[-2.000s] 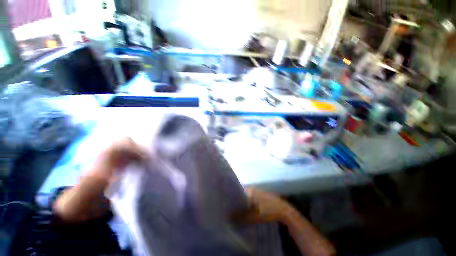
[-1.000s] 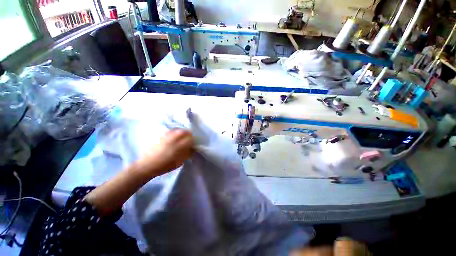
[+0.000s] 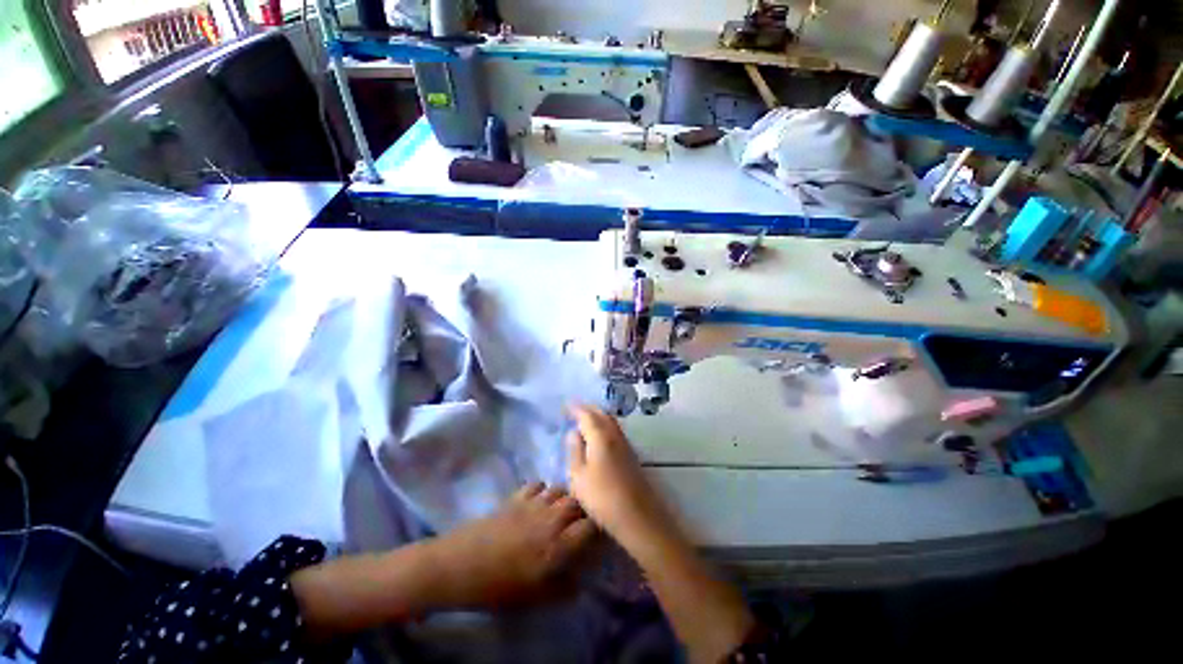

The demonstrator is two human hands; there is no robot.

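Note:
A pale grey-blue garment piece (image 3: 441, 454) lies rumpled on the white table left of the needle, its near part hanging at the front edge. My left hand (image 3: 525, 538) lies on the cloth near the table's front edge, with its fingertips at the cloth. My right hand (image 3: 601, 457) pinches the cloth's right edge just in front of the needle area. The two hands are close together. The white sewing machine (image 3: 778, 357) with a blue stripe and "JACK" lettering stands right of the cloth. Its presser foot area (image 3: 636, 389) is too small to read in detail.
Clear plastic bags (image 3: 156, 279) lie on the dark table at left. A blue tray (image 3: 1044, 467) is at the table's right end, with a pink block (image 3: 969, 410) nearby. Behind stand another machine (image 3: 558, 91), heaped cloth (image 3: 824, 156) and thread cones (image 3: 908, 65).
The cloth has been lowered and spread on the table. My left hand has moved down and right. My right hand has come up from the lower edge to the cloth near the needle.

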